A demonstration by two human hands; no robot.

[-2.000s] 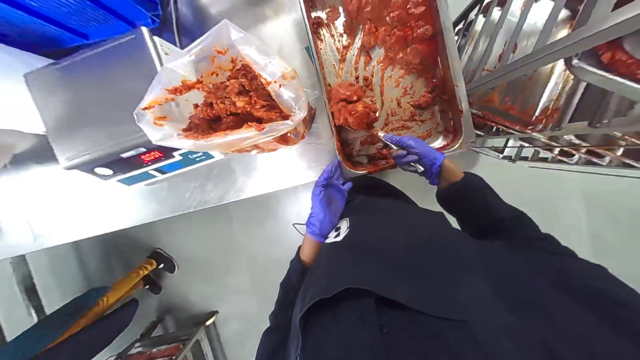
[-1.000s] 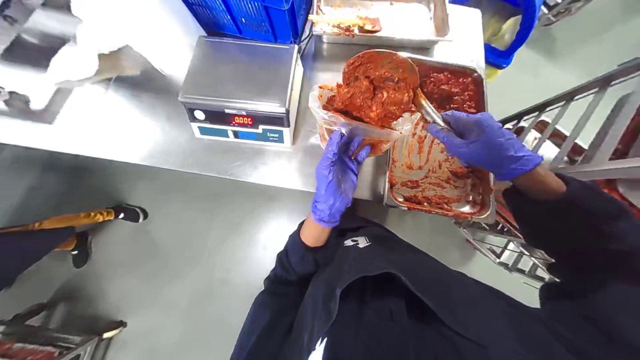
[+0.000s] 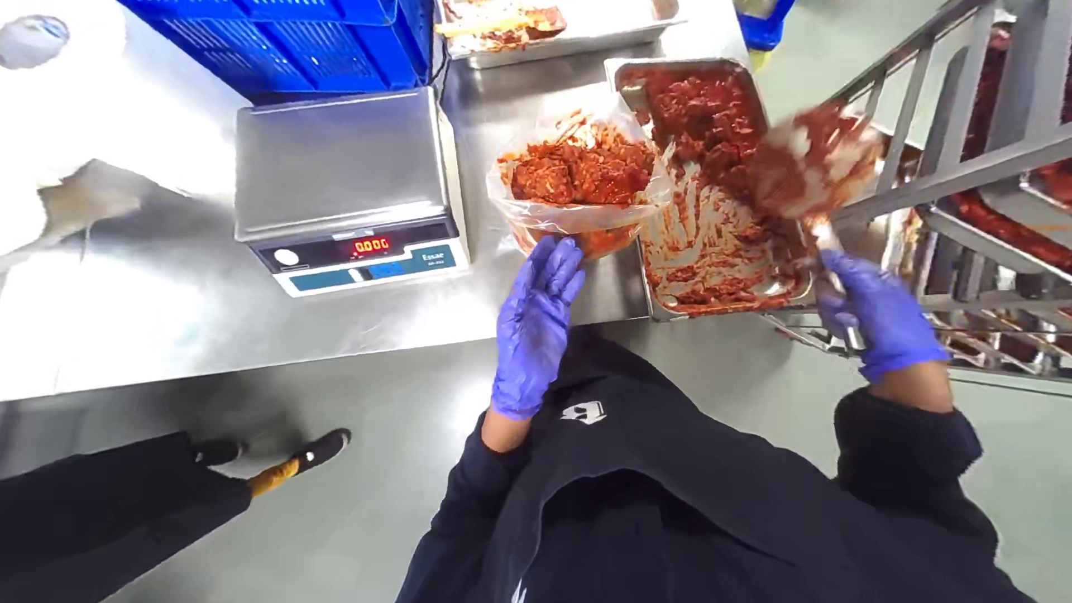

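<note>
My right hand, in a purple glove, grips the handle of a metal scoop, blurred and smeared red, above the right edge of the steel tray. Red marinated meat fills the tray's far end; sauce coats its near part. Left of the tray stands a clear plastic bag with its mouth open and red meat inside. My left hand, also gloved, touches the bag's near side with its fingertips, palm up and fingers extended. It does not grip the bag.
A digital scale with a lit display stands left of the bag. Blue plastic crates and another steel tray are behind. A metal rack holding trays rises at the right. At lower left a person's legs and shoes show.
One second ago the scoop, heaped with meat, was over the bag; my right hand has moved it right, past the tray's edge. My left hand's fingers have opened from the bag's side.
</note>
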